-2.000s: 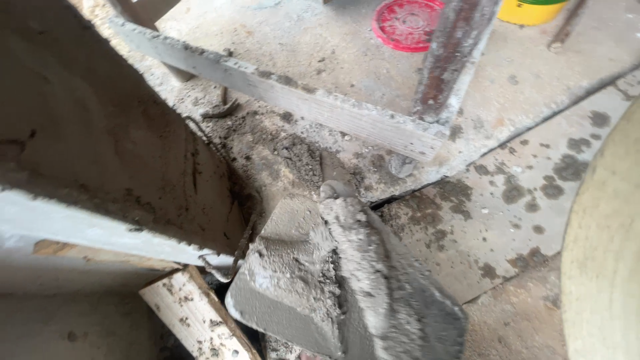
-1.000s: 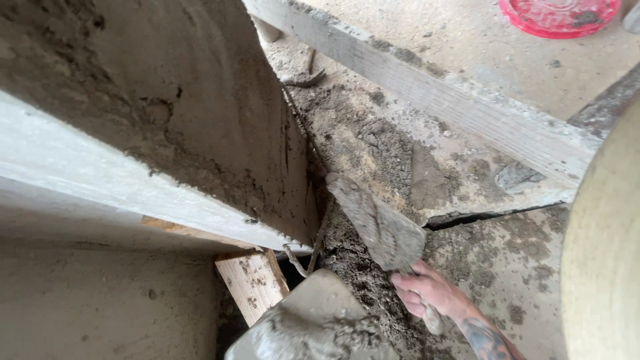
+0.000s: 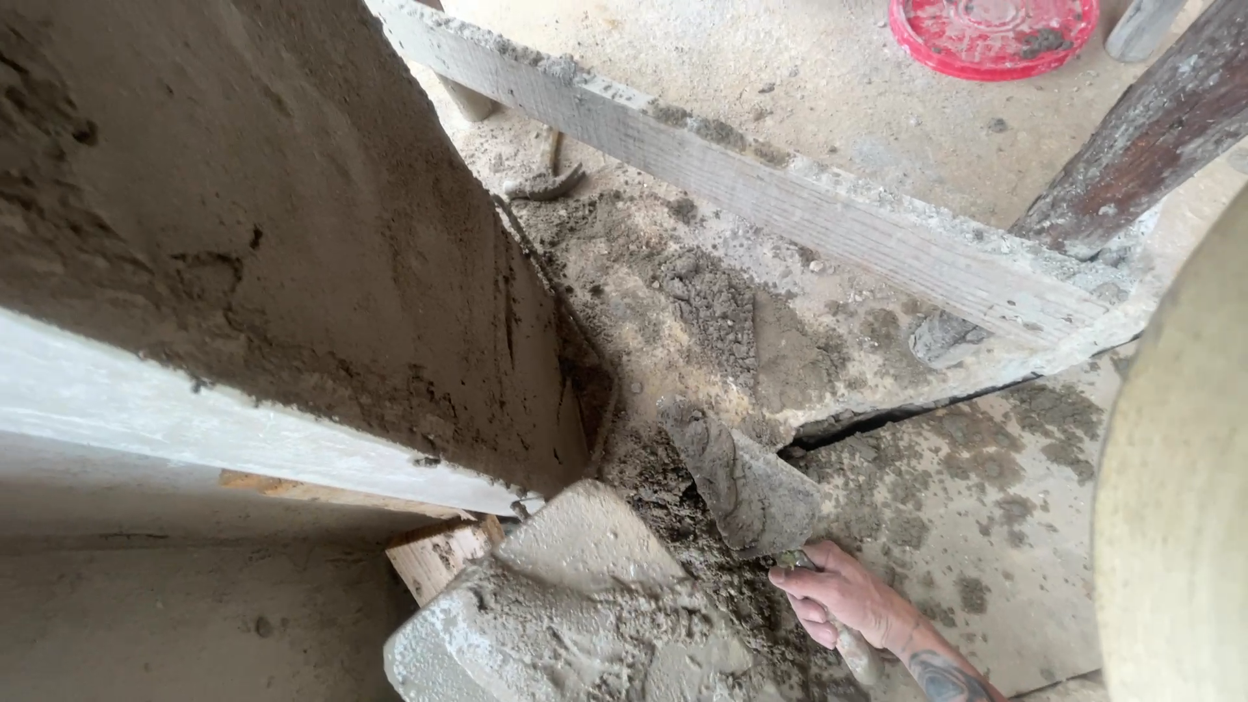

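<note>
My right hand [image 3: 843, 597], at the lower right, grips the handle of a trowel [image 3: 746, 478]. Its blade carries grey wet mortar and points up and left, toward the base of a mortar-coated column [image 3: 322, 224]. A mortar board [image 3: 585, 609], smeared with grey mortar, is at the bottom centre, left of the trowel. My left hand is not visible. Rough dark mortar [image 3: 687, 517] lies on the ground between the board and the trowel. A white board [image 3: 244, 419] runs along the column's lower edge.
A mortar-crusted plank [image 3: 780, 195] crosses behind the column foot. Beyond stand a dark wooden post [image 3: 1141, 127] and a red plastic lid [image 3: 994, 34]. A hammer [image 3: 546, 180] lies on the ground. A short wood block [image 3: 439, 558] is beside the mortar board. A gap [image 3: 868, 424] edges the floor slab.
My right hand and the trowel, not visible two seconds ago, came into view a second ago. Since then the blade has moved away from the column's face. The view has shifted.
</note>
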